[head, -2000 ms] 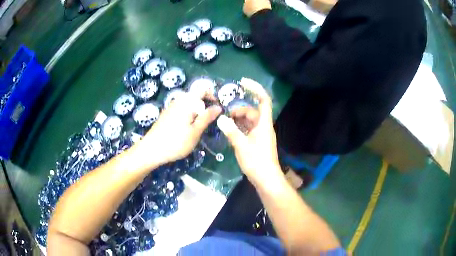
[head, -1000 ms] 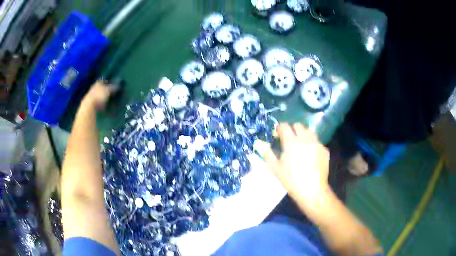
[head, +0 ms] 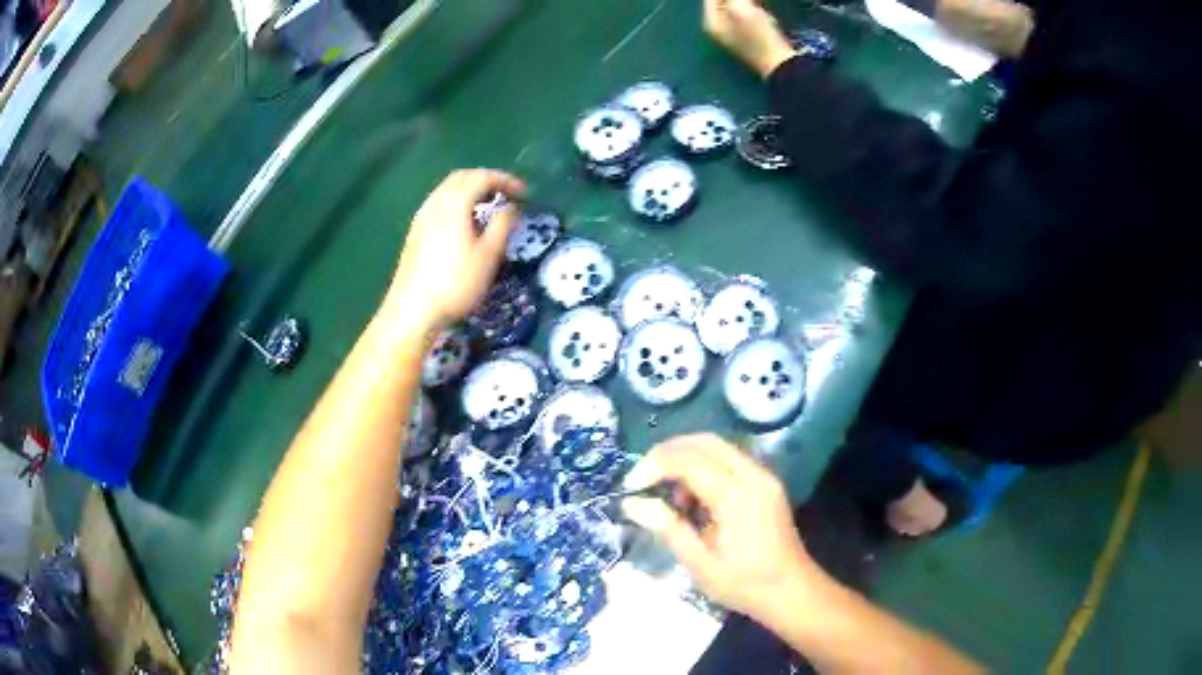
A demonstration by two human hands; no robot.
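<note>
My left hand (head: 455, 251) closes its thumb and fingers around a pale round housing (head: 490, 211) at the upper left of the housing group; the fingers hide most of it. My right hand (head: 718, 521) is over the right edge of the circuit board pile (head: 514, 567), its fingertips pinching a thin lead wire (head: 600, 501); whether a board hangs from it I cannot tell. Pale housings with dark holes (head: 663, 360) lie between the hands. A small dark wired unit (head: 284, 343) lies alone on the green worktop.
A blue bin (head: 139, 350) stands at the left. More housings (head: 662, 190) lie farther back. A person in black (head: 1055, 251) is at the right, one hand (head: 747, 33) over the worktop. A white sheet (head: 646, 626) shows beside the pile.
My left hand has moved from near the bin to the housings, and the dark wired unit shows where it was. My right hand's fingers have closed to a pinch. The camera view has shifted.
</note>
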